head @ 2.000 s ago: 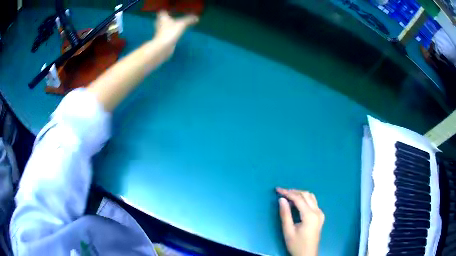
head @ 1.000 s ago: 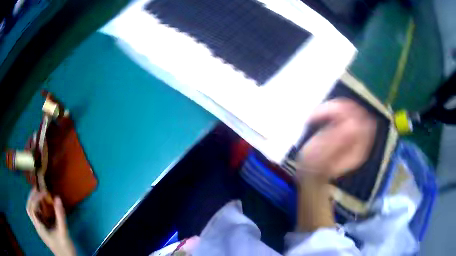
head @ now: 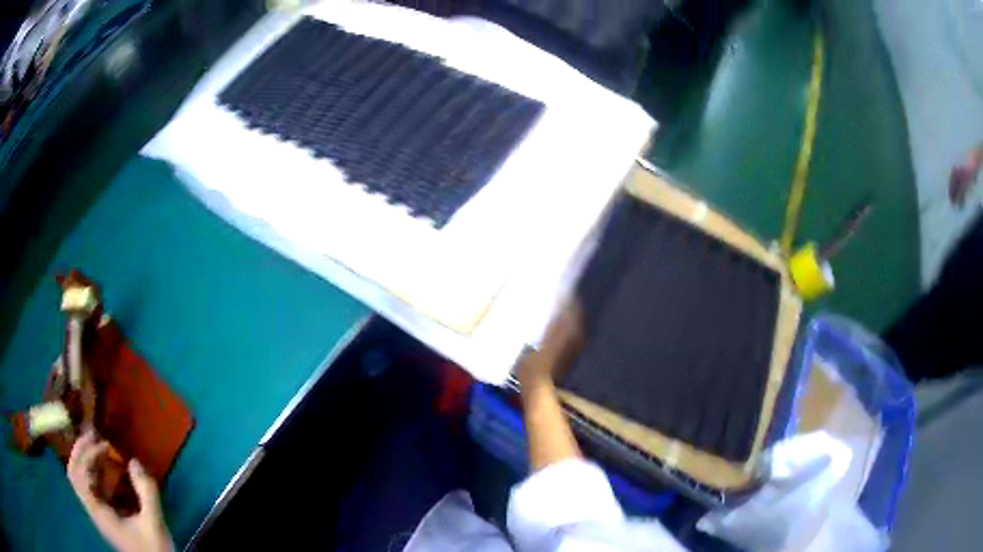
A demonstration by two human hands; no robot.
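An assembly jig, an orange-red plate (head: 146, 404) with pale end blocks, sits at the left of the green bench. My left hand (head: 113, 491) grips its near end around the orange centre. My right hand (head: 555, 345) is blurred and dark, between the white sheet's near right corner and the left edge of a stacked layer of black bars (head: 674, 323) on tan board. I cannot tell whether its fingers hold anything. A block of closely packed black bars (head: 377, 113) lies on the white sheet (head: 431, 270) at the bench's right end.
A blue crate (head: 900, 431) stands right of the stacked layer, with crumpled white material (head: 803, 485) beside it. A yellow roll (head: 811, 272) is by the layer's far right corner. The bench's metal edge (head: 313, 383) runs diagonally. Part of a person's hand (head: 965, 178) shows at far right.
My right hand has moved left, from above the stacked bars to the layer's left edge. The left hand stays on the jig. The view has shifted, and more of the stacked layer shows.
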